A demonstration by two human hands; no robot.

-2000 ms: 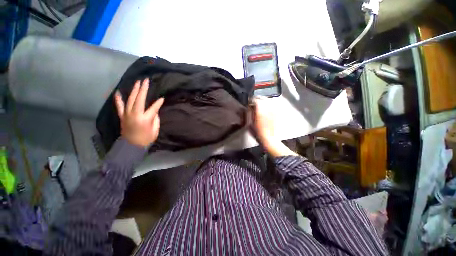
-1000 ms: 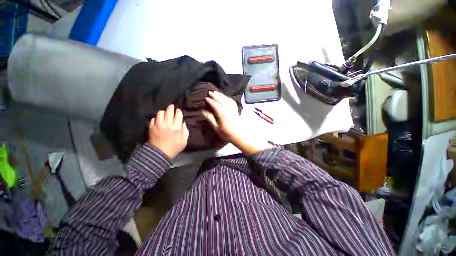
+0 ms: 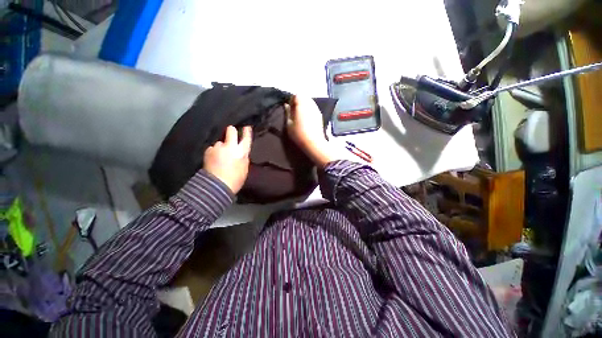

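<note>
A dark brown and black garment (image 3: 198, 135) lies bunched over the near end of a pale grey padded arm (image 3: 105, 102). My left hand (image 3: 229, 160) rests on the garment's middle, with some fingers spread; whether it pinches cloth cannot be told. My right hand (image 3: 305, 129) is at the garment's right side, its fingertips at a dark fold near the top edge, holding the cloth there. Part of the brown cloth shows between my hands.
A steam iron (image 3: 435, 102) stands at the right with its hose (image 3: 498, 49). A grey tray with two red bars (image 3: 354, 96) lies left of it. Small red snips (image 3: 359, 152) lie below the tray. A wooden stool or chair (image 3: 505, 210) stands beyond the white table (image 3: 277, 39).
My right hand has moved up and right along the garment, and my left hand slightly right. The brown part is spread wider than a second ago. The view has shifted a little.
</note>
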